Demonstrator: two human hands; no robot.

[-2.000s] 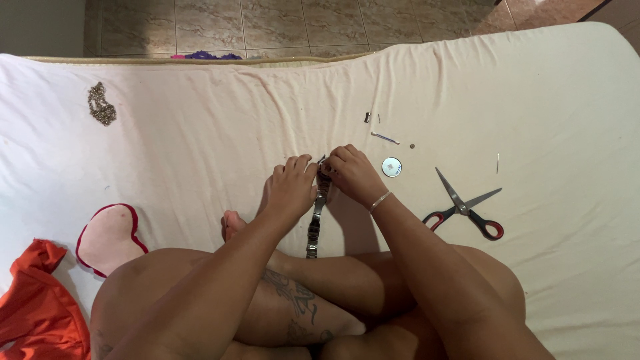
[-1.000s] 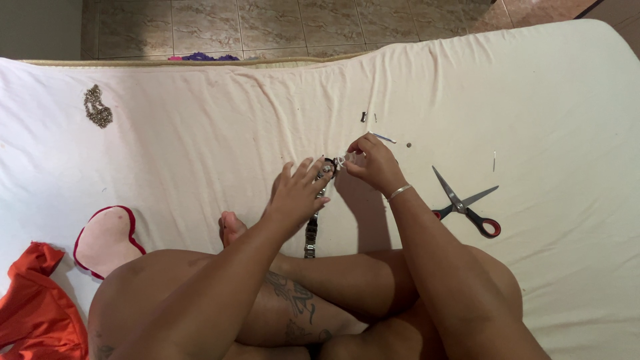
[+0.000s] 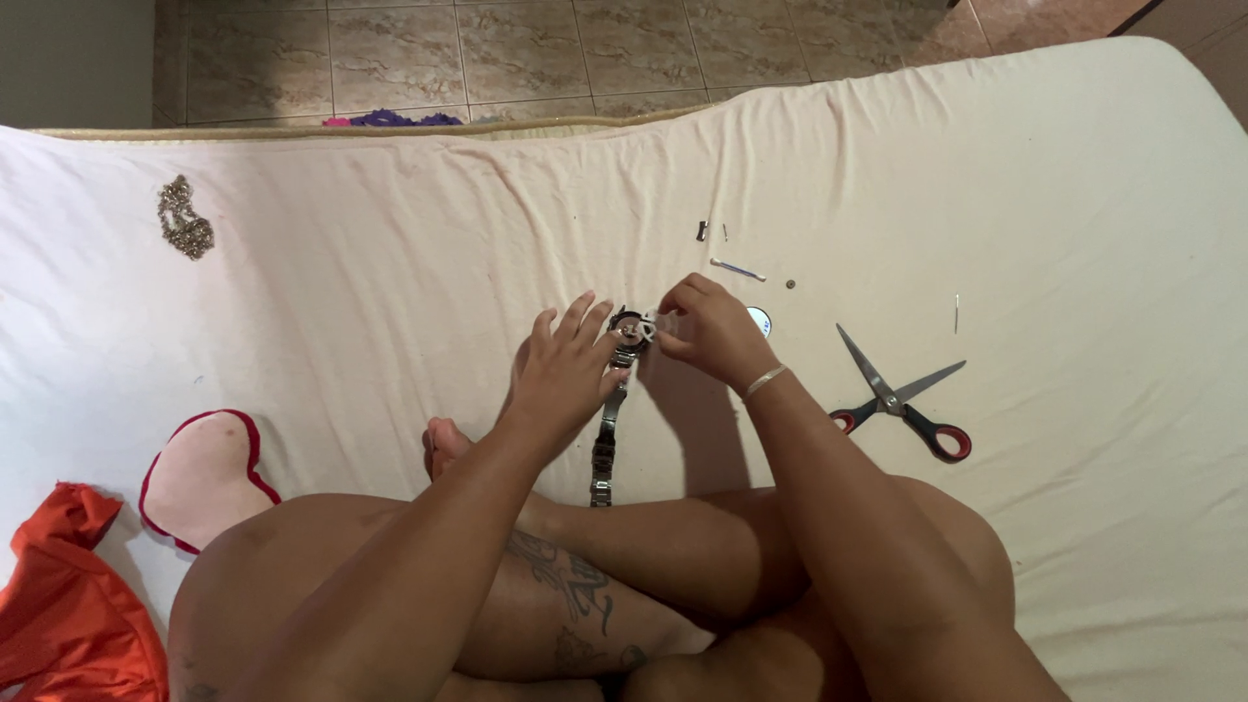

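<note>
A wristwatch (image 3: 630,333) with a metal link band (image 3: 604,439) lies on the bed, its band running down toward my crossed legs. The fingers of my left hand (image 3: 570,370) are spread, with the fingertips at the left side of the watch case. My right hand (image 3: 710,327) pinches a small white and clear piece (image 3: 650,325) at the right side of the case; what the piece is, I cannot tell. A round white disc (image 3: 760,322) lies partly behind my right hand. A thin blue-and-white stick (image 3: 738,269) and a tiny round metal part (image 3: 791,285) lie beyond it.
Open scissors (image 3: 890,401) with black and red handles lie to the right, below a thin needle-like piece (image 3: 956,313). A small dark link (image 3: 702,231) is farther back. A chain (image 3: 185,219), a heart-shaped cushion (image 3: 208,480) and orange cloth (image 3: 83,595) are on the left.
My right hand has come off the spot where both hands met over the watch, and a white and clear piece now shows in its fingers. My left fingers have spread, exposing the watch case.
</note>
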